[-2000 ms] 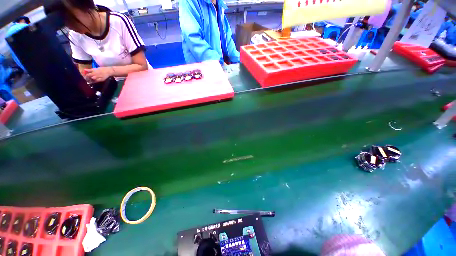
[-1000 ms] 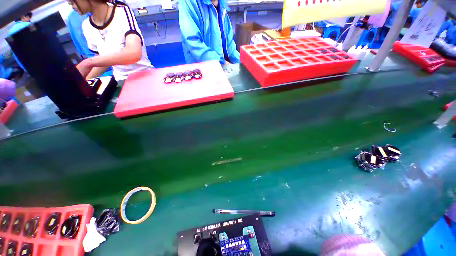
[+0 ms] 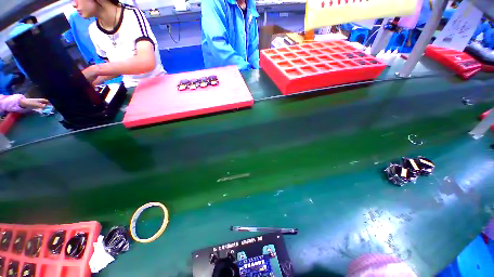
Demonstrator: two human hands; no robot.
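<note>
A black test fixture (image 3: 201,263) with white lettering lies at the bottom edge, partly cut off. A blue circuit board (image 3: 254,267) is mounted on it, with a dark round part to its left. A thin dark stick (image 3: 264,230) lies behind the fixture. A red compartment tray (image 3: 49,229) at the lower left holds round black watch units (image 3: 76,245) in several pockets. Neither of my hands shows. A pink rounded shape (image 3: 379,266), blurred, shows at the bottom edge right of the fixture; I cannot tell whether it is a sleeve.
A yellow tape ring (image 3: 134,221), black bundle (image 3: 117,240) and white paper (image 3: 100,257) lie left of the fixture. Loose black parts (image 3: 409,170) lie right. Across the green belt (image 3: 216,146) are a red pad (image 3: 157,104), red grid tray (image 3: 303,81), black stand (image 3: 54,70) and several people.
The thin pale loop and the marks on the belt have shifted left. Across the bench, the seated person's arm has moved and a pink sleeve with a hand reaches in at the left edge.
</note>
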